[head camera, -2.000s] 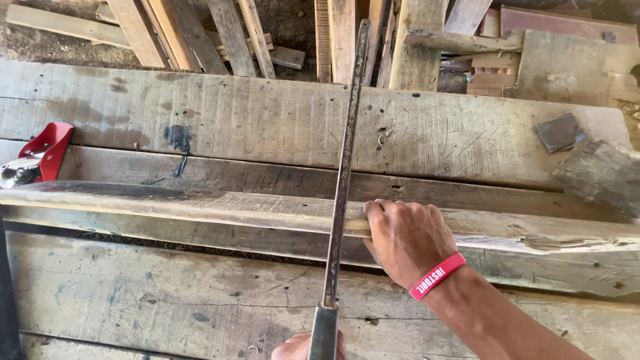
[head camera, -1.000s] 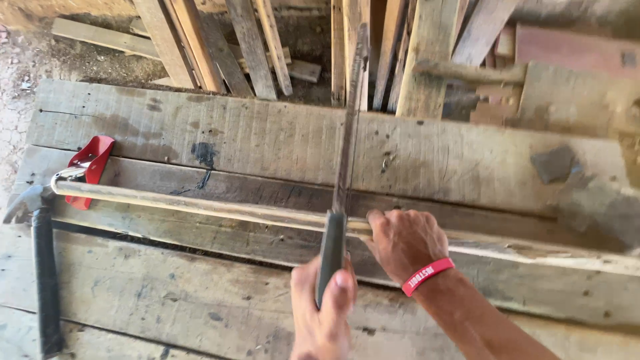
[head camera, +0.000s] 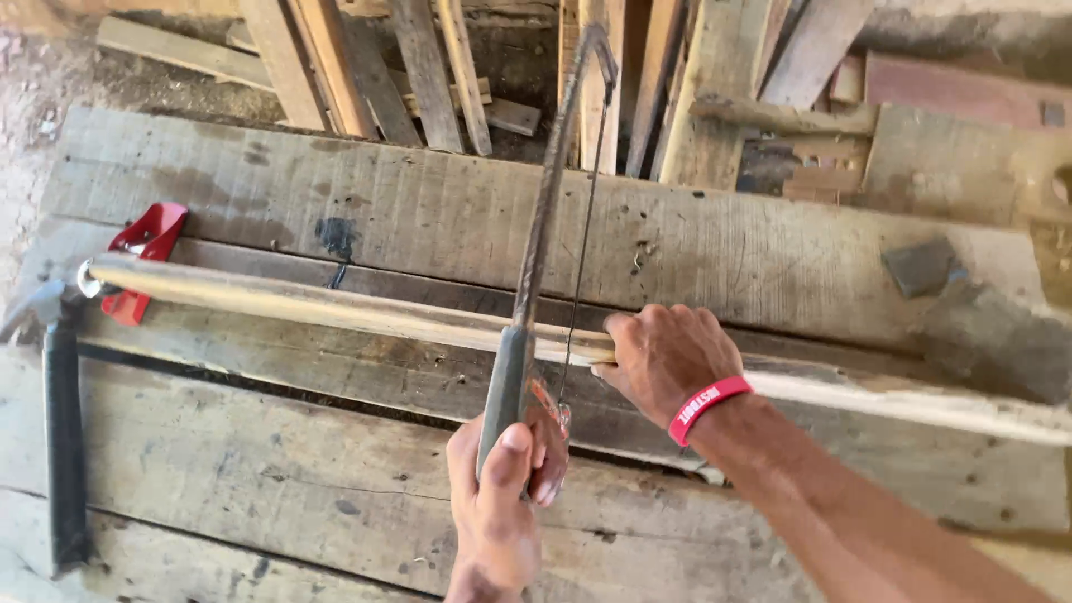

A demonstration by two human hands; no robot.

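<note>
A long, partly trimmed wooden pole point(head camera: 335, 311) lies across a plank bench point(head camera: 335, 494). My right hand point(head camera: 674, 360), with a red wristband, grips it right of centre. My left hand point(head camera: 507, 481) is closed around the grey handle of a bow-framed hand saw point(head camera: 548, 188), held upright with its frame tip away from me. The saw's thin blade crosses the pole just left of my right fingers; whether it touches the wood I cannot tell. The pole's left end overlaps a red metal tool point(head camera: 155, 234).
At the left a claw hammer point(head camera: 63, 435) lies on the bench. A dark flat block point(head camera: 919, 266) and a grey slab point(head camera: 997, 339) are at the right. Boards point(head camera: 427, 75) lean beyond the far edge, beside scrap wood on the ground.
My left hand has come further into view with the saw. The saw has turned, so its bow and thin blade now show apart. My right hand still grips the pole. The view has shifted left.
</note>
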